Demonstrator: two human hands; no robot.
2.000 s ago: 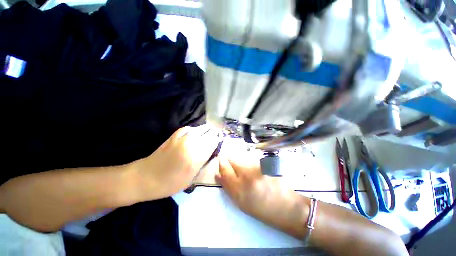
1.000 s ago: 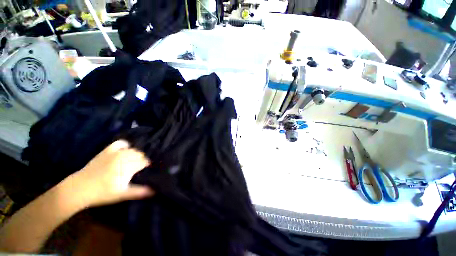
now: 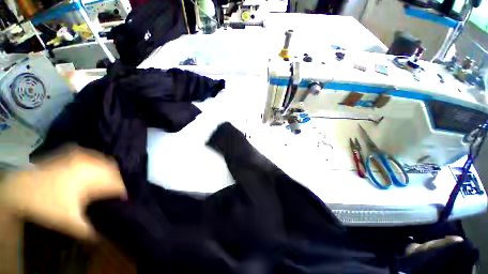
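A black garment (image 3: 262,214) stretches across the bottom of the view, in front of the table edge, with one narrow tube-like end lying on the white table. My left hand (image 3: 75,187), blurred at the left, is closed on its left part. My right hand (image 3: 436,245) shows only as a small strip of fingers at the lower right, with the garment bunched around it; the rest is hidden or cut off. More black cloth (image 3: 128,101) lies at the left of the table.
The sewing machine (image 3: 348,91) stands at the right. Red-handled snips (image 3: 357,158) and blue-handled shears (image 3: 384,167) lie below its arm. A grey machine part with a round vent (image 3: 29,88) is at the far left. A ruler strip (image 3: 390,215) runs along the front edge.
My hands have left the needle area. The garment is drawn off the heap and spread toward the lower right. My left hand moved further left, and my right hand now shows at lower right.
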